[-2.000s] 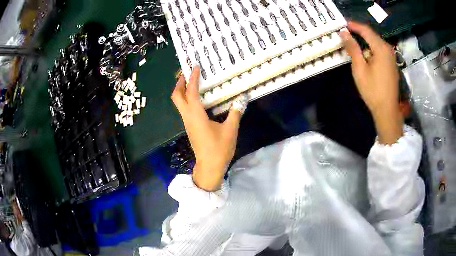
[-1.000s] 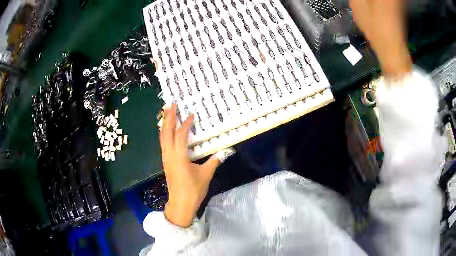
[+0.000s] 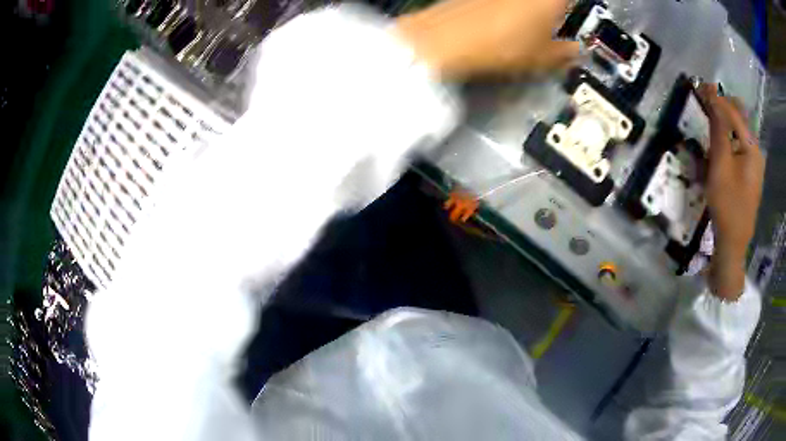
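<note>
My left hand [image 3: 491, 39] is blurred and reaches across the machine at the upper middle, its fingertips beside the upper fixture nest [image 3: 614, 43], which has a dark unit in it. I cannot tell if it holds anything. A cream fixture nest [image 3: 591, 131] in a black block sits below that one. My right hand [image 3: 734, 194] lies along the right edge of a long black fixture block [image 3: 652, 164] with white inserts. Its fingertips are at the block's upper end, and its grip is unclear.
The fixture machine [image 3: 517, 194] has round buttons, one yellow-orange, on its near side. An orange piece [image 3: 461, 207] is at its front edge. The white parts tray [image 3: 129, 129] lies at the left, partly behind my left sleeve. Loose silver parts [image 3: 65, 301] lie beside it.
The view has swung right to the machine. My left hand has left the white tray and moved over to the nests. My right hand is now at the right-hand fixture block.
</note>
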